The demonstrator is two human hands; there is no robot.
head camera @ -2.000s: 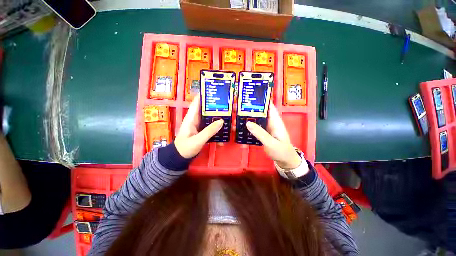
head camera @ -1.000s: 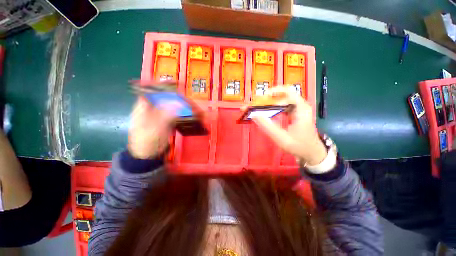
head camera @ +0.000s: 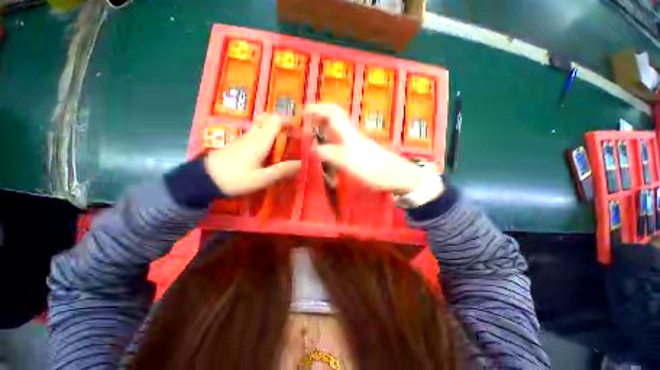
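Note:
The red phone tray (head camera: 443, 108) lies in front of me, with several orange-backed keypad phones (head camera: 420, 108) face down in its far row. My left hand (head camera: 246, 162) is over the near row, its fingers on a tilted phone (head camera: 278, 148) that shows an orange strip. My right hand (head camera: 358, 155) is just beside it, fingers on a dark phone (head camera: 331, 177) seen nearly edge-on. Both phones are blurred and mostly hidden by the fingers. Another orange phone (head camera: 221, 135) lies in the near row's left slot, partly behind my left hand.
A cardboard box (head camera: 347, 22) stands beyond the tray. A black marker pen (head camera: 456, 134) lies to its right, a blue pen (head camera: 570, 81) farther off. Another red tray of phones (head camera: 603, 195) is at far right, with a loose phone (head camera: 580, 168) beside it. Clear plastic strips (head camera: 65, 108) cross the bench at left.
The two phones went from screens facing me, side by side, to tilted nearly edge-on and low over the near row. My hands moved together. The view shifted and turned slightly.

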